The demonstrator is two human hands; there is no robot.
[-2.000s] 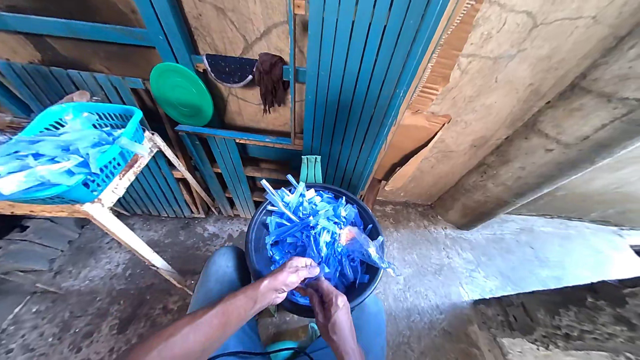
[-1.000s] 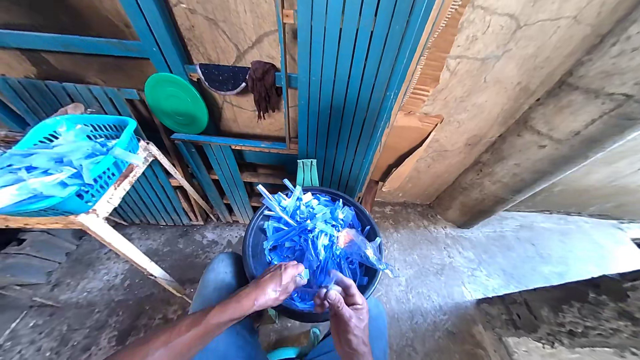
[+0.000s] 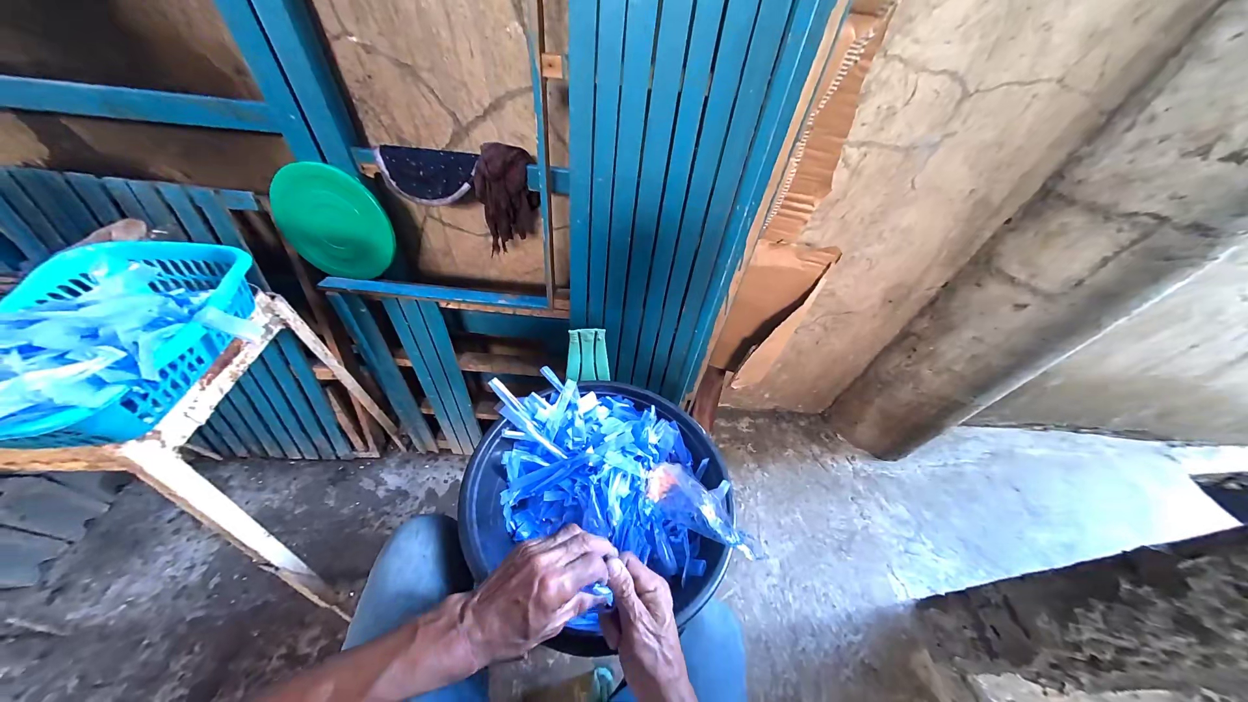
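Observation:
A round black tub [image 3: 481, 507] sits between my knees, heaped with cut blue plastic strips [image 3: 585, 468]. My left hand [image 3: 541, 590] is over the tub's near side, fingers closed on a small piece of blue plastic. Against it, my right hand [image 3: 643, 619] pinches at the same piece with thumb and fingertips. Most of that piece is hidden by the fingers. On the strips at the right lies a clear plastic bag [image 3: 697, 502] with something orange inside, its end hanging over the tub's rim.
At left, a turquoise plastic basket [image 3: 210, 356] of blue strips stands on a rusty white metal-framed table [image 3: 210, 390]. Behind are blue wooden slats [image 3: 663, 195], a green round lid [image 3: 332, 220] and hanging cloths [image 3: 502, 190]. Torn cardboard [image 3: 770, 292] leans by the wall.
My hands were close together, then apart about one second ago; now they meet again over the near side of the tub.

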